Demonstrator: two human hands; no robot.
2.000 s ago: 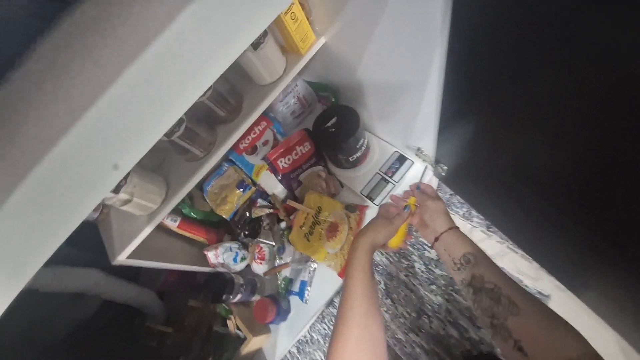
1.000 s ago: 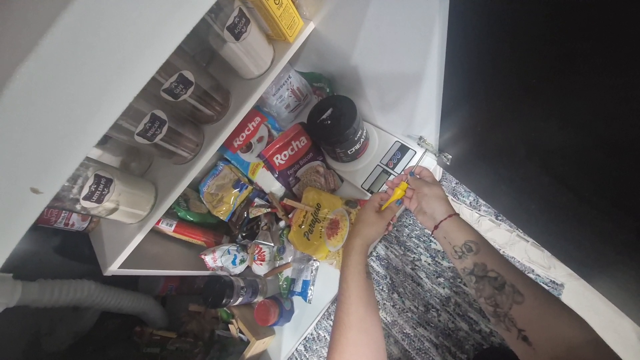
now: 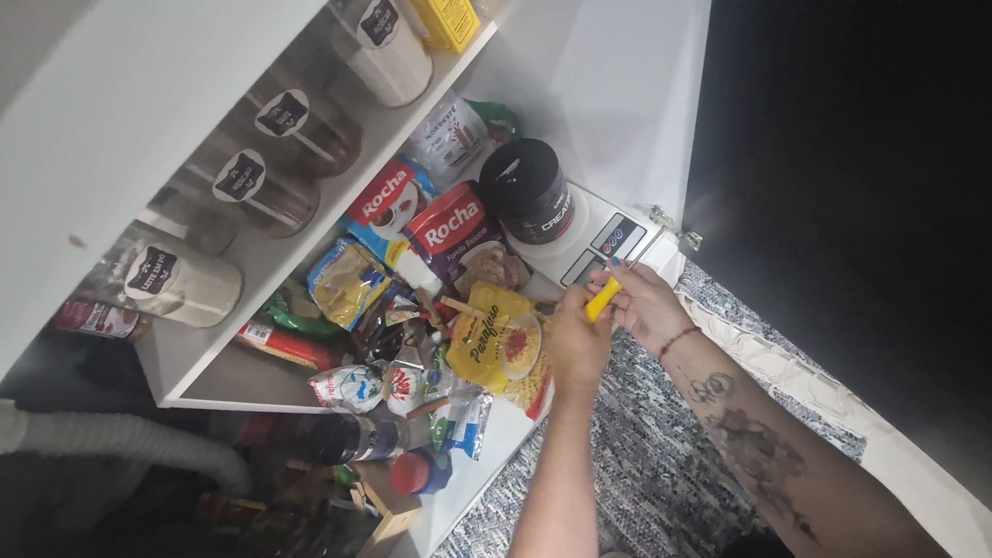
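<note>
A small yellow object, perhaps a plastic tool or cap, is between my two hands, in front of a white digital kitchen scale. My left hand is closed around its lower end. The fingers of my right hand are at its upper end; how they grip it is partly hidden. A black creatine tub stands on the scale. Left of my left hand lies a yellow pasta package with a wooden clothespin on it.
Food packets crowd the cabinet shelf. Labelled glass jars line the shelf above. A red-capped blue container stands near a wooden box. A metal hinge projects beside the scale, and a patterned rug lies below.
Both hands have stayed close together by the scale. The yellow object, pointing down below my fingers two seconds ago, is now tilted between them. The view has shifted somewhat.
</note>
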